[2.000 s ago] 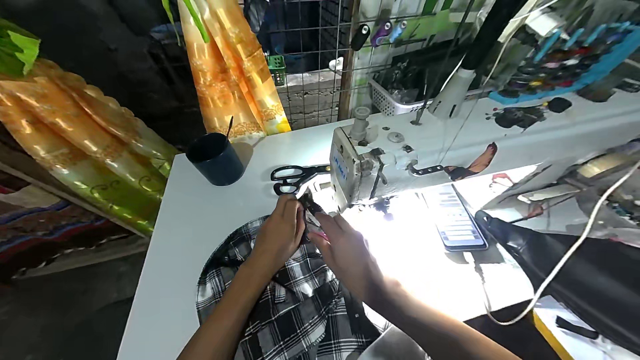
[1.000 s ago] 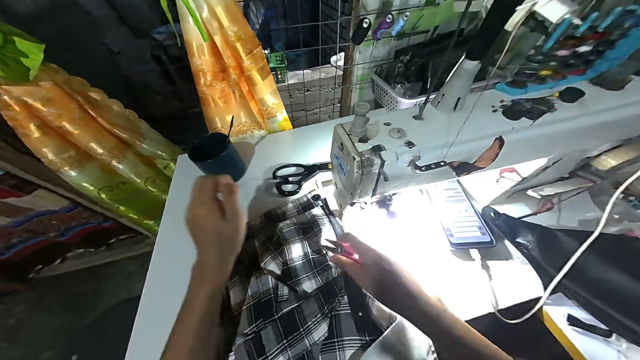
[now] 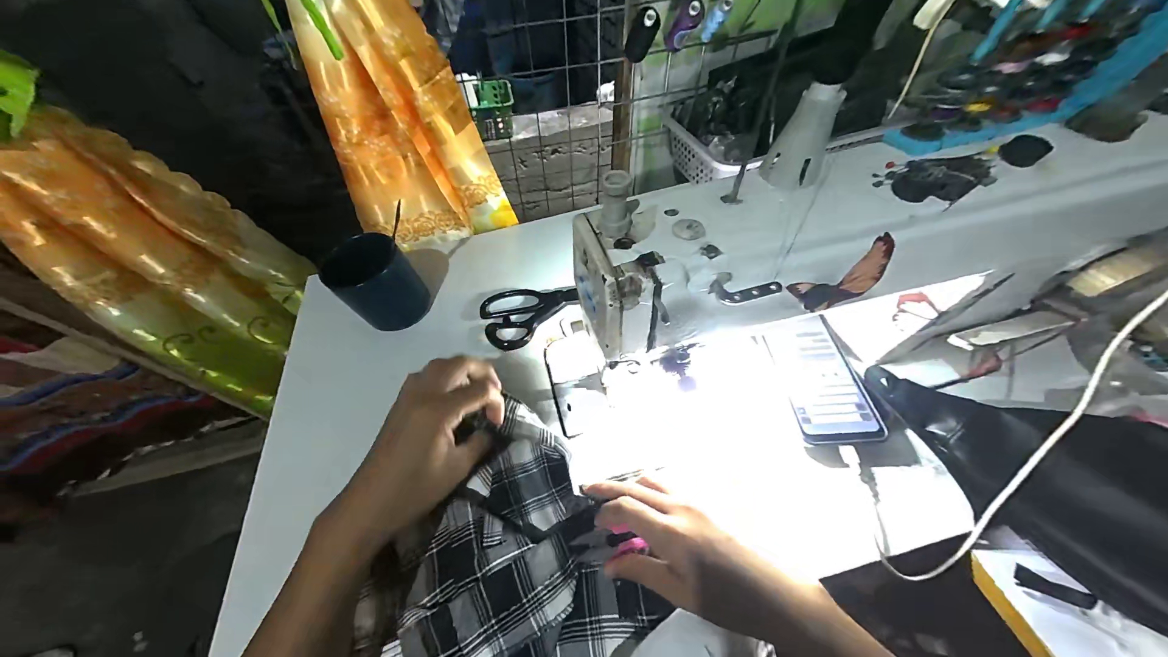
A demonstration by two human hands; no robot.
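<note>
Black, white and grey plaid fabric (image 3: 511,575) lies bunched on the white table in front of the sewing machine (image 3: 630,283). My left hand (image 3: 443,438) pinches the fabric's upper left edge between thumb and fingers. Small pink-handled snips (image 3: 628,546) are under the curled fingers of my right hand (image 3: 671,538), which rests over the fabric's right side. A dark narrow strip (image 3: 511,522) runs across the cloth between the hands. Black-handled scissors (image 3: 522,317) lie behind my left hand, beside the machine head.
A dark cup (image 3: 379,287) stands at the table's back left corner. A lit phone (image 3: 826,383) with a white cable (image 3: 1031,465) lies right of the needle area. Spools sit in a blue rack (image 3: 1077,109) at the back right. An orange curtain (image 3: 401,109) hangs behind the table.
My left hand was near the cup one second ago and is now at the fabric, gripping its edge. My right hand and the snips have moved nearer to me, and the fabric has shifted with them.
</note>
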